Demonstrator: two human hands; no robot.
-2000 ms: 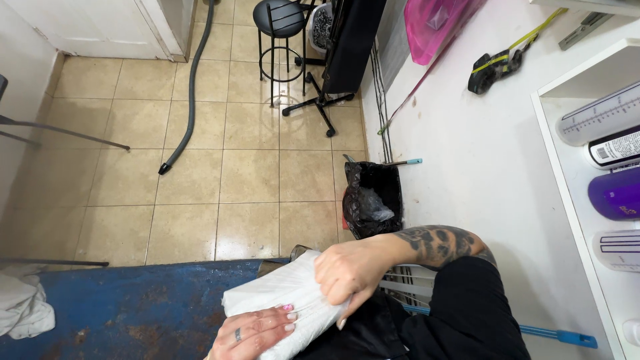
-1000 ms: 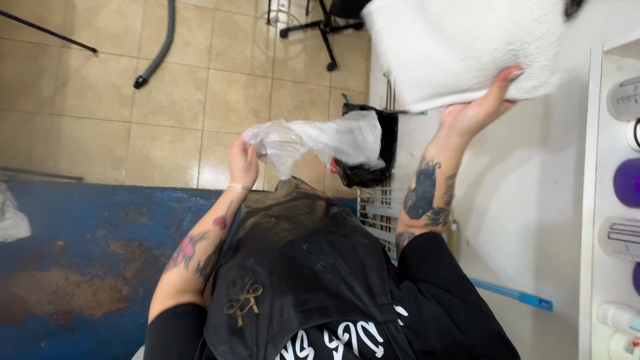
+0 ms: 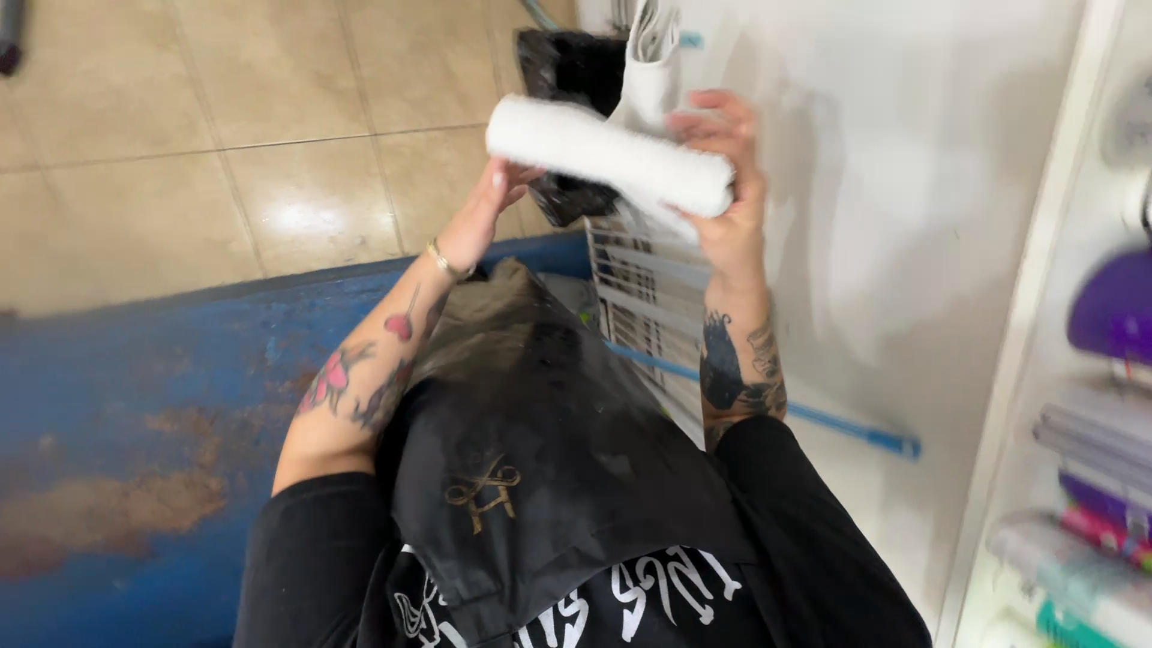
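Observation:
A white cloth, seemingly a towel folded into a thick roll [image 3: 612, 155], spans the space between my hands, blurred by motion. My right hand [image 3: 733, 171] grips its right end, with the thumb below and the fingers spread above. Under the left end is my left hand [image 3: 504, 193], its fingers apart; whether it touches the cloth is hard to tell. A loose white end of material [image 3: 650, 76] rises behind the roll. Beyond the cloth stands a bin lined with a black plastic bag [image 3: 571, 67], partly hidden by it.
A worn blue surface [image 3: 135, 432] lies at the left, with tiled floor [image 3: 297, 180] beyond it. A white wire rack [image 3: 630, 288] and a blue pole [image 3: 810, 418] are beside my right forearm. White shelving [image 3: 1017, 360] with bottles lines the right side. A hose end [image 3: 9, 45] is at upper left.
The white cloth, spread flat and raised in my right hand a second ago, is now a narrow roll between my hands. The translucent plastic is no longer in my left hand. The view has shifted.

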